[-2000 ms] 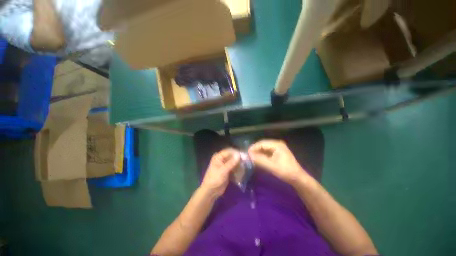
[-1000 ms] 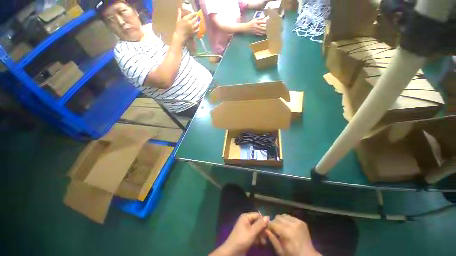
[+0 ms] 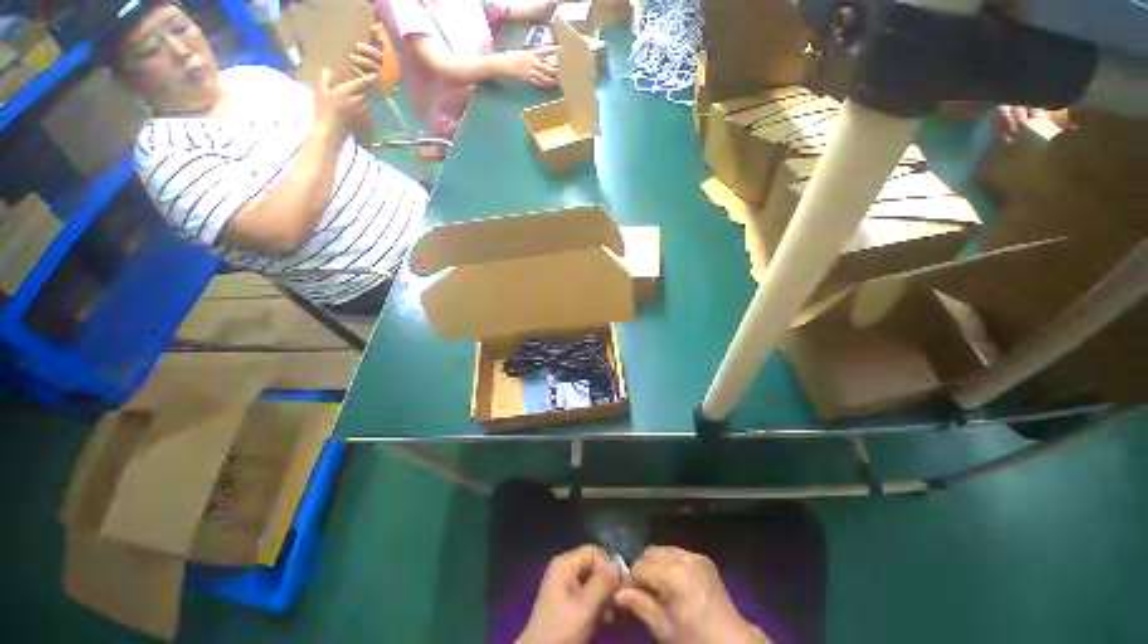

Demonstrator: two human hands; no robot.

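My left hand (image 3: 573,596) and my right hand (image 3: 677,596) meet over my lap at the bottom of the view. A small pale, shiny thing (image 3: 621,566) is pinched between the fingertips of both hands; it is too small and mostly hidden to tell exactly, perhaps a small clear bag. An open brown mailer box (image 3: 550,420) sits at the bench's front edge with its lid raised away from me. A black coiled cable (image 3: 555,360) and a silvery-white flat bagged item (image 3: 549,394) lie in it.
A closed brown box (image 3: 643,253) lies behind the open one. A cream pipe post (image 3: 806,271) rises right of it, near stacked cartons (image 3: 869,208) and a large open carton (image 3: 869,365). An open shipping carton (image 3: 176,472) is at left. Co-workers sit along the bench; one holds cardboard.
The bag seen over my lap earlier now shows only as a small pale bit at my fingertips. The view has tilted up since two seconds ago, then shifted right. The open box has not moved.
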